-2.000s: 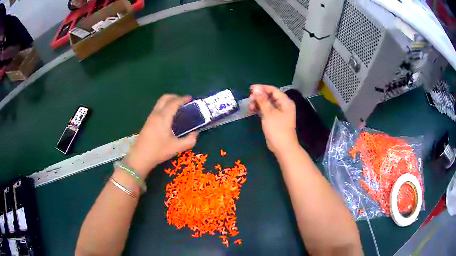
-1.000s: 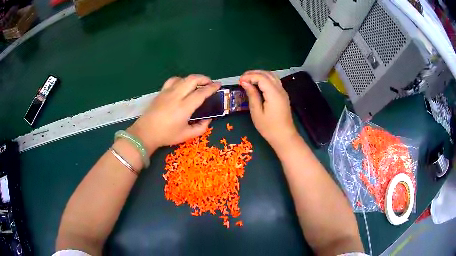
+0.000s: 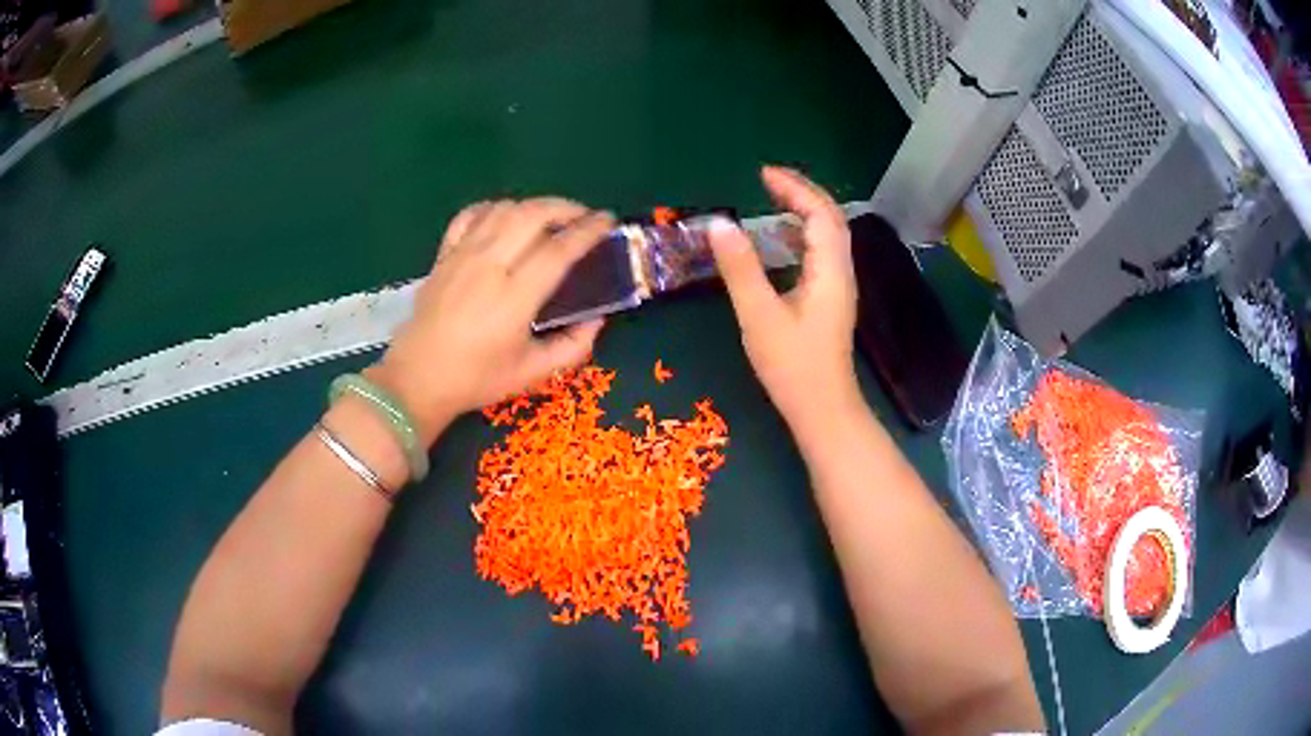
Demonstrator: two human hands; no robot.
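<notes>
A handset (image 3: pixel 597 285) is held above the pale rail, its dark screen to the left and its exposed board to the right. My left hand (image 3: pixel 496 295) grips its screen end. My right hand (image 3: pixel 798 295) is at the board end, thumb against or just over it, fingers spread away; I cannot tell if it holds anything. A small orange part (image 3: pixel 664 217) shows at the handset's upper edge. A pile of orange parts (image 3: pixel 590 503) lies on the green bench just below my hands.
Another handset (image 3: pixel 66 314) lies on the belt (image 3: pixel 360 130) at left, beyond the rail (image 3: pixel 245 352). A black tray (image 3: pixel 17 575) is at far left. A black smartphone or case (image 3: pixel 906 324), plastic bag (image 3: pixel 992 503), tape roll (image 3: pixel 1146 578) and perforated housing (image 3: pixel 1100 173) are at right.
The handset's board has tilted and an orange part now shows at its upper edge. My right fingers have opened away from it. The other handset has moved left on the belt.
</notes>
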